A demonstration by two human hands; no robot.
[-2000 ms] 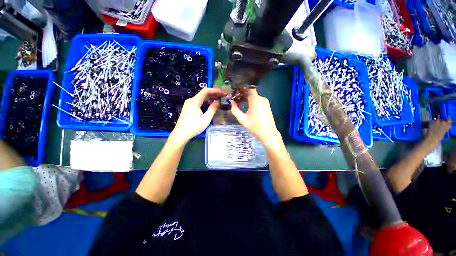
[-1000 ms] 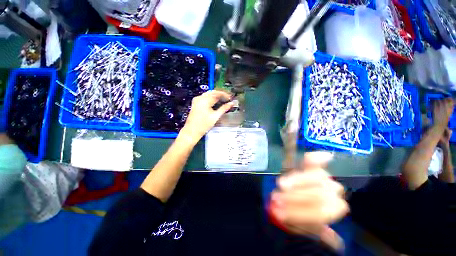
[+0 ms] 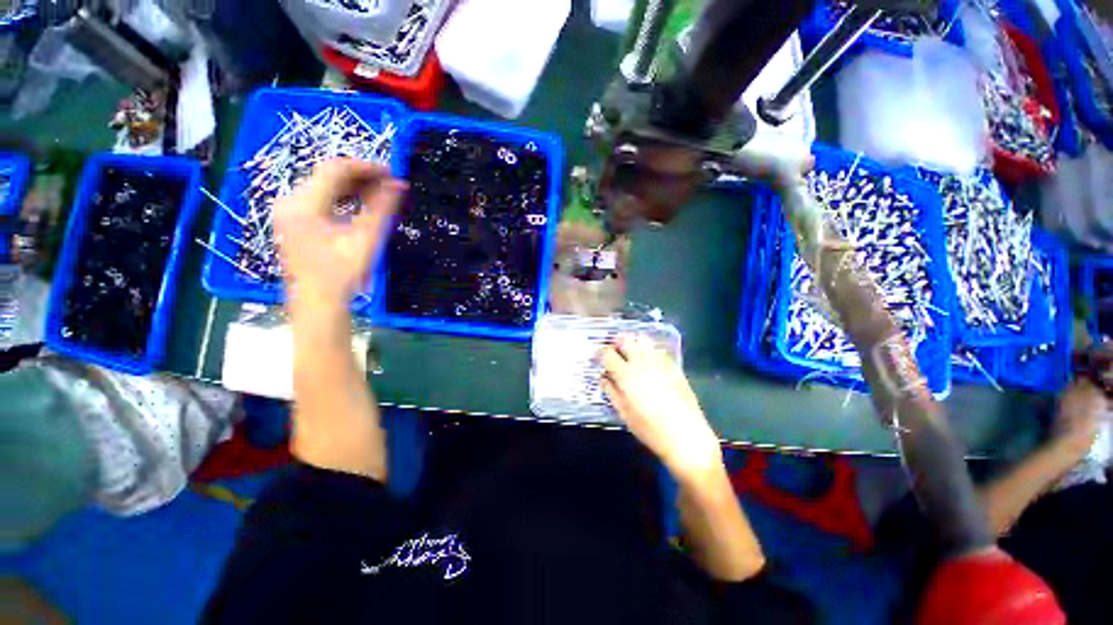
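My left hand (image 3: 330,232) is blurred over the blue bin of slim silver rods (image 3: 287,153); whether it holds anything cannot be told. My right hand (image 3: 647,388) has its fingertips down in the clear plastic box of tiny silver pins (image 3: 571,366); what is between the fingers is hidden. The press fixture (image 3: 594,264) stands under the dark press head (image 3: 653,183) with no hand at it. The bin of black fittings (image 3: 470,232) is left of the press.
The press lever (image 3: 867,317) slants down to its red knob (image 3: 991,593) at lower right. A bin of silver pieces with dark ends (image 3: 860,263) is behind it. A white packet (image 3: 259,357) lies at the bench edge. Other people's arms show at both sides.
My left hand has left the fixture for the rod bin. My right hand has let go of the lever and moved to the clear box. The lever is back at the right. The view has shifted.
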